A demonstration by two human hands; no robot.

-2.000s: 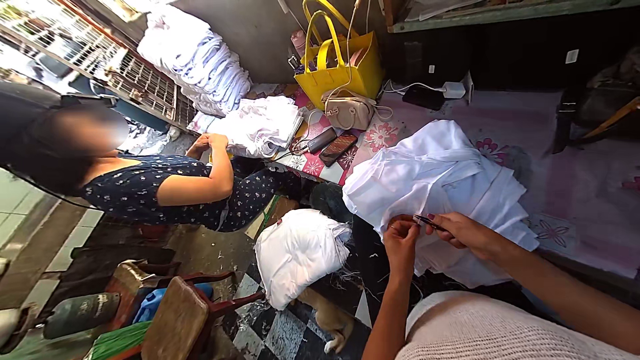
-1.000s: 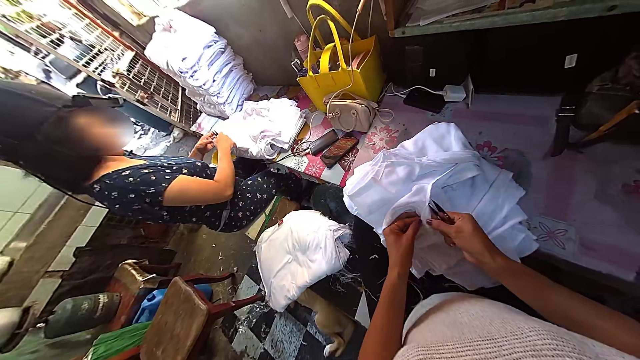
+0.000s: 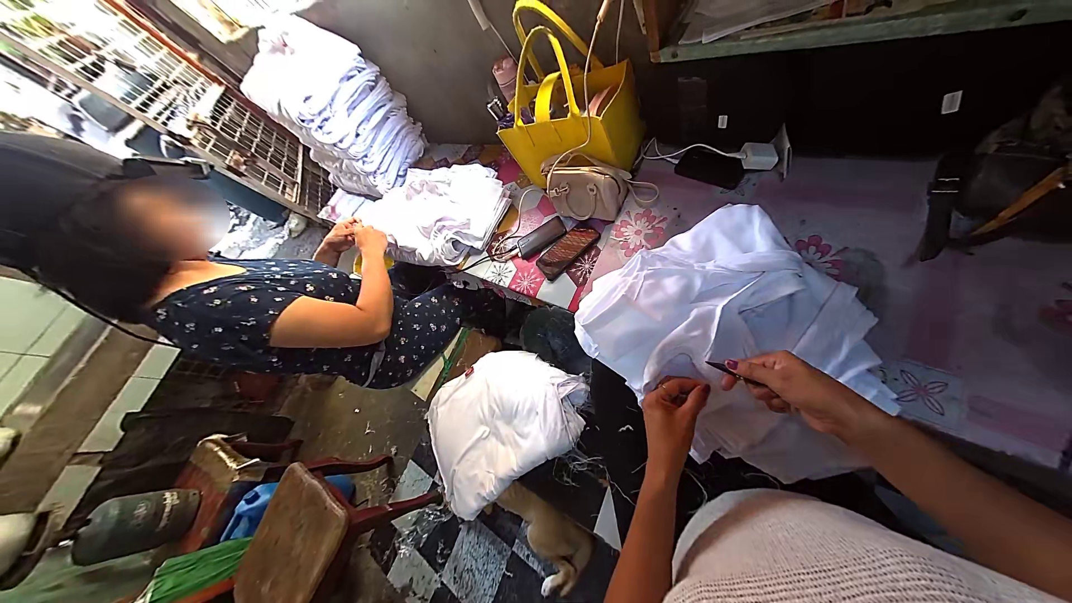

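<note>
White cloth pieces (image 3: 729, 293) lie in a loose pile at the near edge of the table, partly hanging over it. At the near side of that pile my left hand (image 3: 674, 410) pinches the edge of a white cloth. My right hand (image 3: 779, 385) is closed around a small dark pointed tool (image 3: 730, 370), perhaps thread snips, with its tip pointing left over the cloth, just above my left fingers. The tool's rear part is hidden in my palm.
A person (image 3: 276, 310) sits at the left by another white cloth stack (image 3: 444, 209). A yellow bag (image 3: 578, 117), a beige purse (image 3: 586, 188) and a phone (image 3: 569, 251) lie on the table. Below are a white bundle (image 3: 502, 427), an animal (image 3: 548, 536) and a wooden stool (image 3: 293, 536).
My right hand has shifted slightly, and the dark tool, more upright one second ago, now points left. My left hand stays at the cloth's edge.
</note>
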